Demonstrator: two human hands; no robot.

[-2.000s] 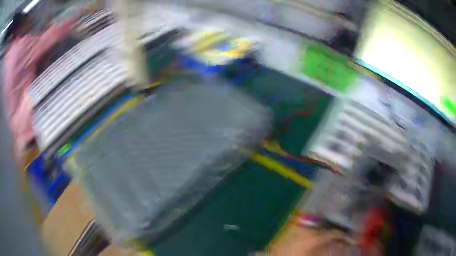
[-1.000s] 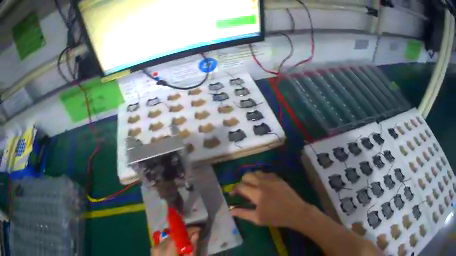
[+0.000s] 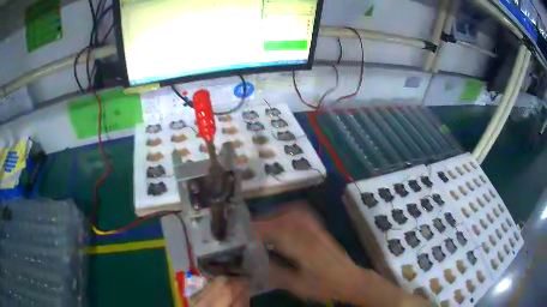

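Observation:
The toggle-clamp test fixture [image 3: 219, 207] stands in front of me, its red clamp handle [image 3: 204, 114] upright. My left hand [image 3: 222, 292] is at the fixture's front edge, cut off by the bottom of the picture; whether it holds anything is hidden. My right hand [image 3: 300, 249] is blurred at the fixture's right side, its fingertips partly behind the metal block; I cannot tell if it holds a part. A red tag with a white label [image 3: 191, 284] lies left of my left hand. The fixture nest is hidden or too blurred to make out.
A white foam tray [image 3: 143, 201] with dark components is behind the fixture; more foam trays [image 3: 393, 252] are at right. Clear blister trays are at left [image 3: 42, 258] and rear right [image 3: 390, 138]. The monitor [image 3: 210, 42] stands behind; red wires [image 3: 107, 162] run at left.
The red handle has swung from tilted towards me to upright. My left hand has left the handle for the fixture front. My right hand has moved left to the fixture's side.

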